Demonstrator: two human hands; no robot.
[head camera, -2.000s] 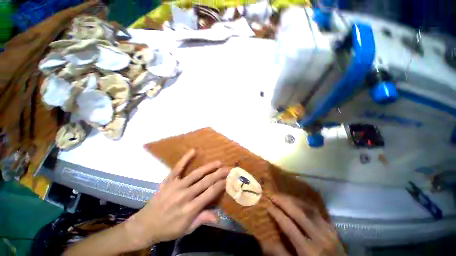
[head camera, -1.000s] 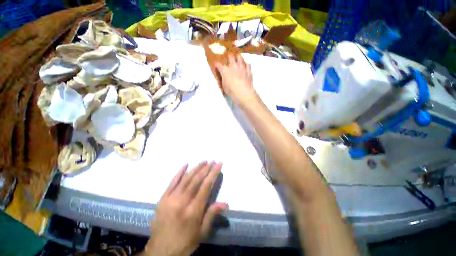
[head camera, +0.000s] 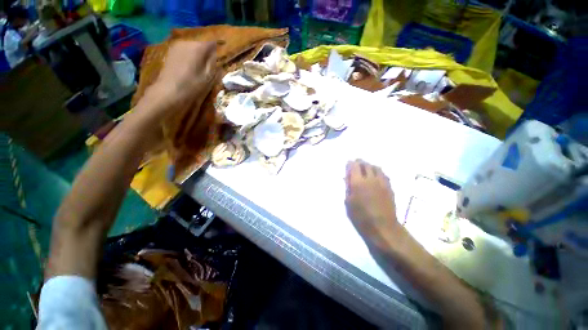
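Observation:
My left hand (head camera: 188, 67) reaches over the brown plush stack (head camera: 193, 122) at the upper left. Its fingers are bent at the stack's upper part; whether they grip a panel cannot be told. My right hand (head camera: 369, 196) rests on the white table with loosely curled fingers and nothing visible in it. The muzzle pile (head camera: 267, 106), cream and white curled pieces, lies against the stack's right side. One muzzle piece (head camera: 229, 153) with a dark embroidered mark lies at the pile's near edge.
The sewing machine head (head camera: 516, 164) stands at the right. Yellow sacking (head camera: 425, 61) with brown and white pieces lies behind the table. The ruler strip (head camera: 258, 225) runs along the near edge. Brown pieces (head camera: 167, 296) are bundled below it. A person (head camera: 16, 38) is at the far upper left.
The view has turned left. My left hand has moved from the table to the plush stack. My right hand has let go of the brown piece with its muzzle at the back and drawn nearer.

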